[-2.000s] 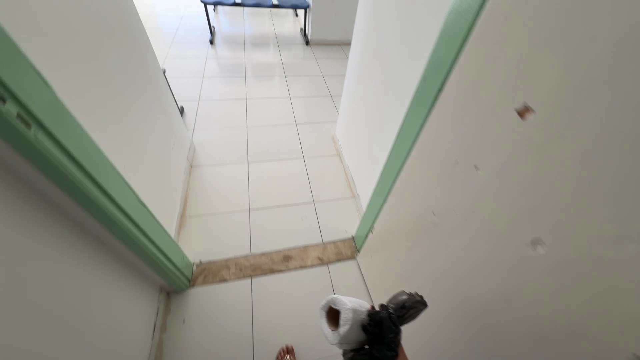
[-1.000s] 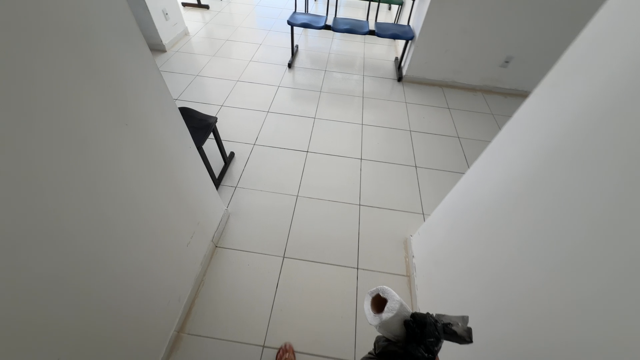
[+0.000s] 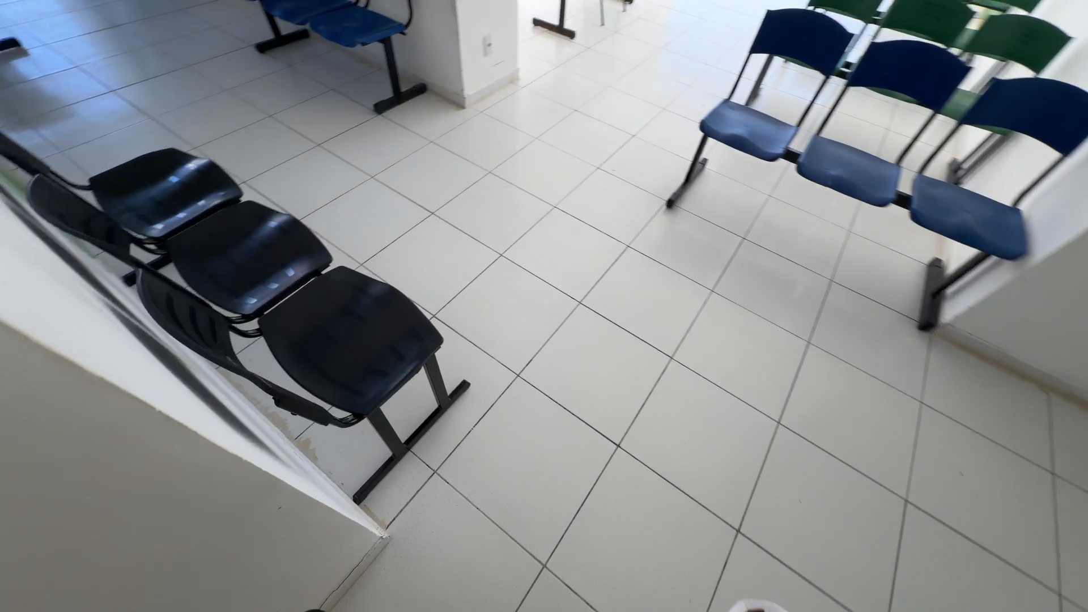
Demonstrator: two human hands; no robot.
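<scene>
At the bottom edge of the head view, right of the middle, only the white rim of a paper roll (image 3: 756, 605) shows. Whatever holds it lies below the frame, and the black plastic beside it is out of sight too. Neither my left hand nor my right hand can be seen. Pale floor tiles (image 3: 561, 340) with dark joints fill the middle of the view.
A row of black linked chairs (image 3: 353, 340) stands along the left wall (image 3: 170, 476). Blue linked chairs (image 3: 850, 170) stand at the right, with green chairs (image 3: 926, 19) behind. More blue seats (image 3: 355, 25) stand near a white pillar (image 3: 487, 51).
The view has moved out of the passage into the wider room and turned. The paper roll has dropped almost out of the frame, and the black plastic is no longer in view.
</scene>
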